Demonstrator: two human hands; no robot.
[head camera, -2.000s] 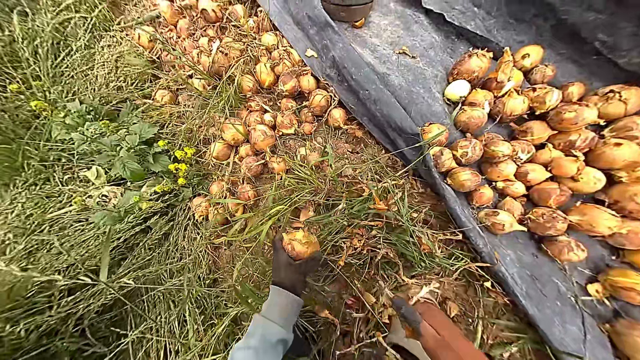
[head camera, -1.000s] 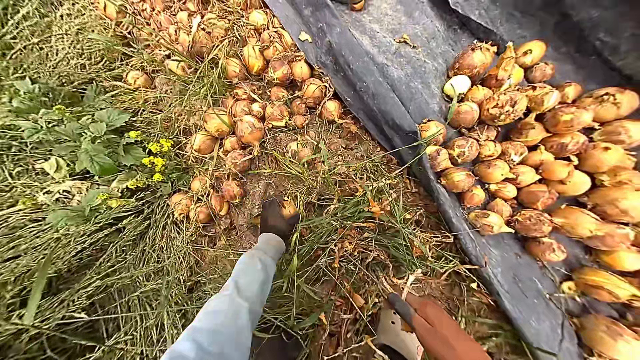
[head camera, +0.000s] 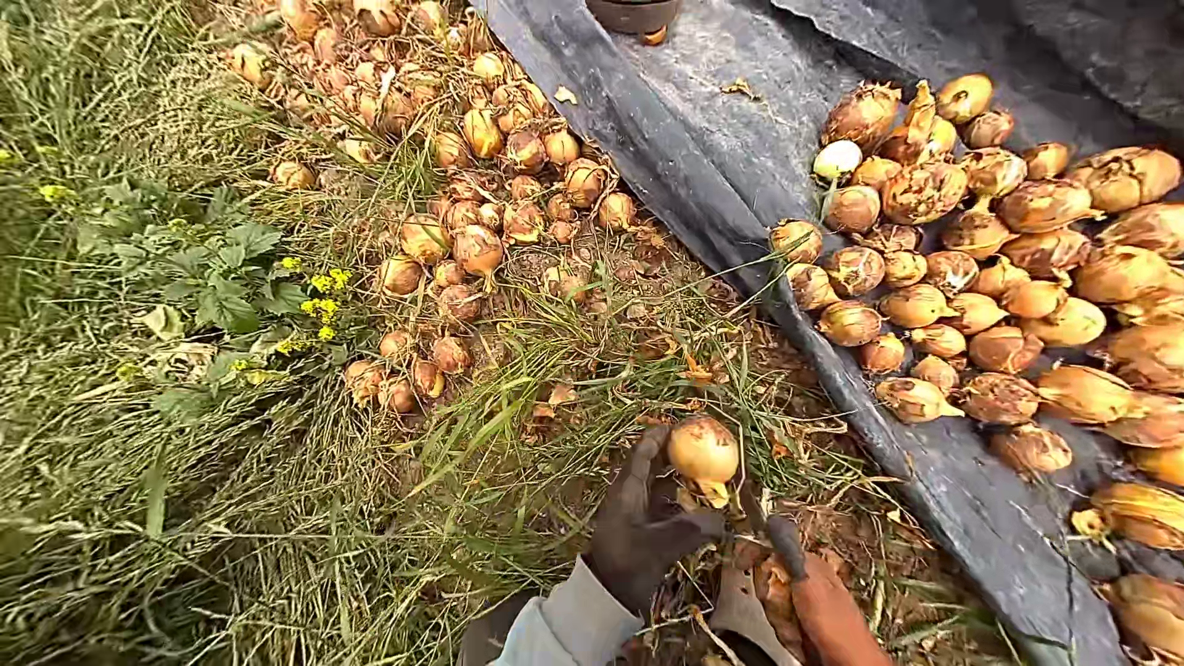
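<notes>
My left hand (head camera: 643, 532), in a dark glove with a pale blue-grey cuff, holds a yellow onion (head camera: 703, 451) with its neck pointing down. The fingers are at the onion's left side and under it. Close by on the right, my right hand (head camera: 819, 583) has dark fingertips and an orange-brown back. It grips a greyish tool (head camera: 745, 606) whose kind I cannot tell; its lower part is hidden. Between the hands are dry stems and roots. Loose onions (head camera: 476, 250) lie on the soil at the upper left, and many more onions (head camera: 1004, 347) rest on a dark sheet (head camera: 980, 518).
A dark round container (head camera: 636, 14) stands on the sheet at the top edge. The sheet's folded edge runs diagonally down to the lower right. Long grass (head camera: 231, 518) and a leafy weed with yellow flowers (head camera: 322, 305) cover the left side.
My left hand has moved right from beside the small onion cluster to near my right hand, with an onion in it. The right hand stays low with the tool.
</notes>
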